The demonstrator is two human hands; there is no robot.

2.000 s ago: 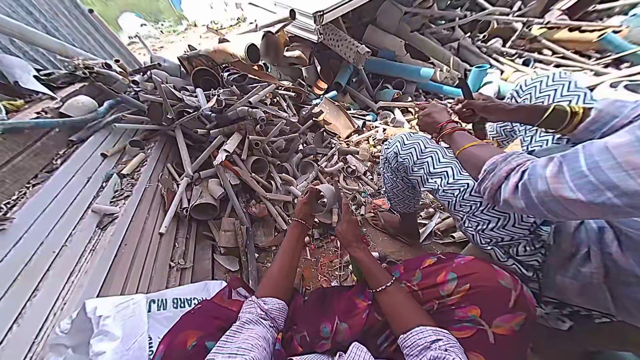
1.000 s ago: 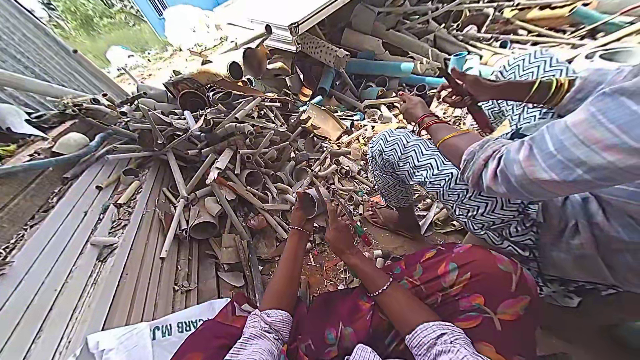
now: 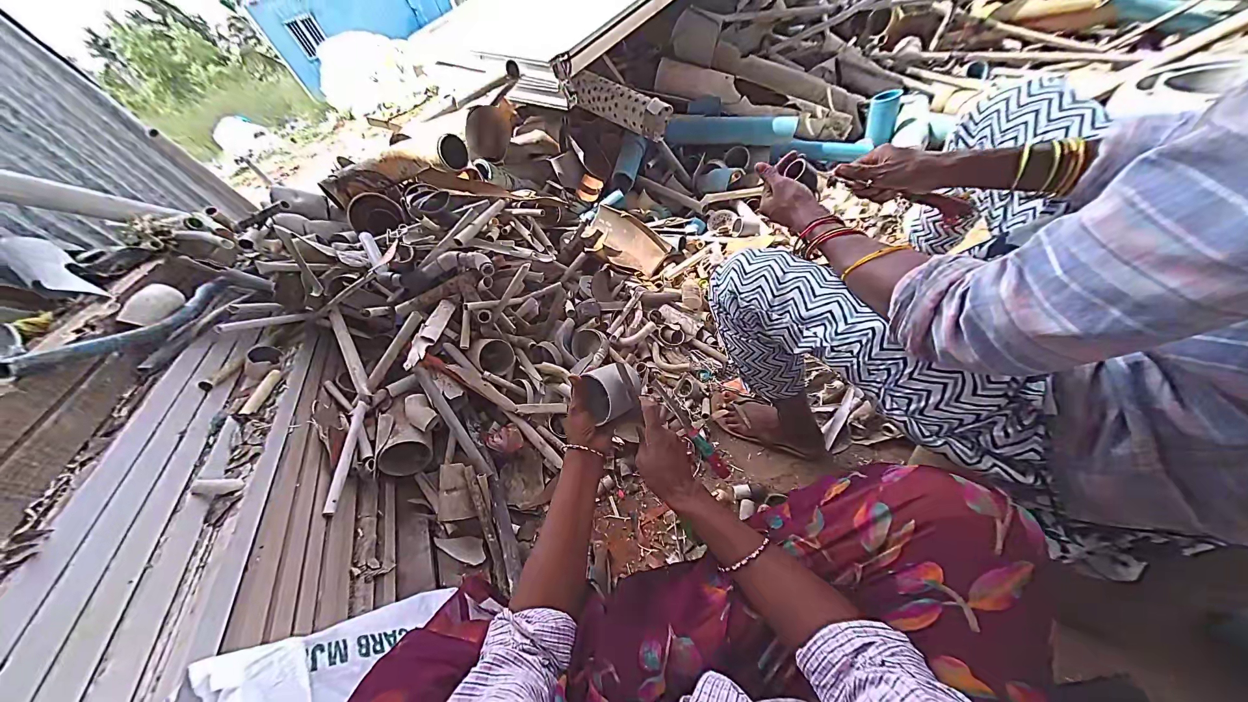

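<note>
In my left hand is a short grey plastic pipe fitting, its open end turned up and to the right. My right hand is close beside the fitting's right side, fingers curled around a thin tool or strip whose kind I cannot make out. Both hands are above the near edge of a heap of scrap pipes and fittings. A wider grey pipe piece lies to the left of my hands.
At the right a co-worker sits close by, holding a small pipe piece. Long grey panels lie at the left. A white sack is beside my lap. Blue pipes and larger pipes lie behind the heap.
The fitting in my left hand has turned, its dark inside now showing. The co-worker's hands have shifted, and a small pipe piece shows in them. The view has moved somewhat.
</note>
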